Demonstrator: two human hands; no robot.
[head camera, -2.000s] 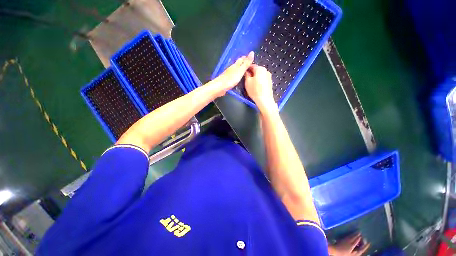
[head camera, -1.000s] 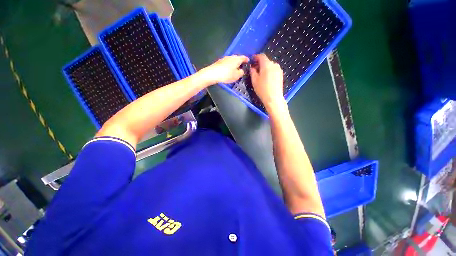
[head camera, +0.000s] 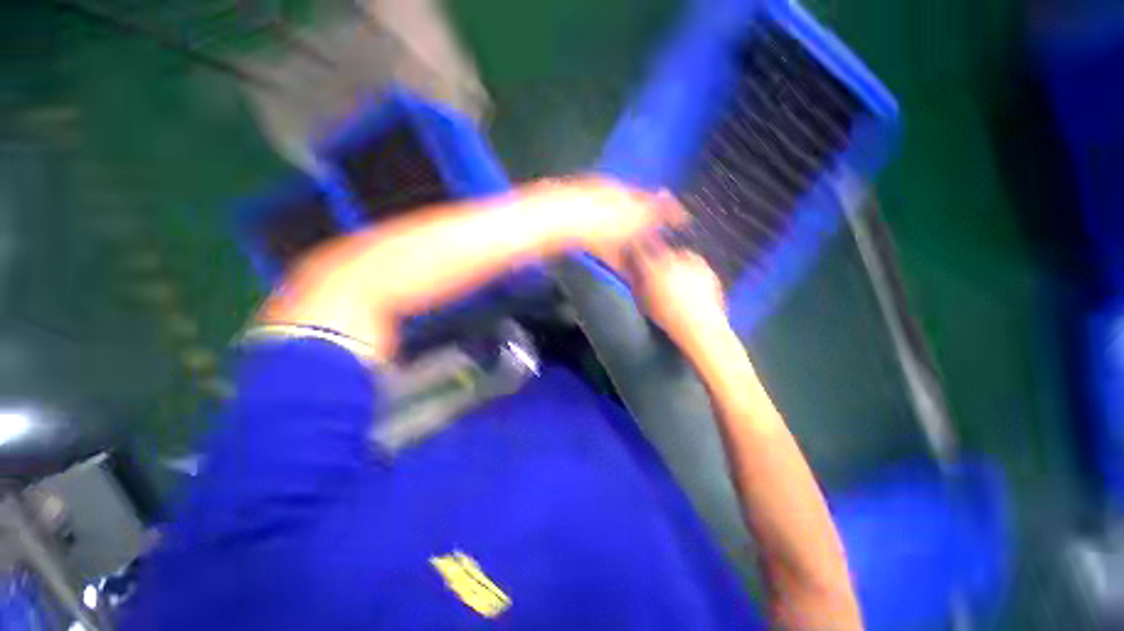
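The full blue parts bin (head camera: 873, 93) lies at the top centre-right, with rows of black components (head camera: 777, 136) and a bare part at its left. My left hand (head camera: 623, 212) and my right hand (head camera: 678, 281) are close together over the bin's near corner, fingers curled toward each other. The frame is blurred, and whether the fingers hold a part cannot be told. The bin's near corner is partly hidden by my hands.
Stacked blue bins (head camera: 462, 142) with black parts stand at the left, partly behind my left arm. Another blue bin (head camera: 918, 542) is at the lower right. The bench's pale edge strip (head camera: 906, 333) runs down the right.
The camera view has shifted and blurred. My hands sit slightly lower and further right in the picture, still close together at the bin's near corner. The left forearm covers more of the stacked bins.
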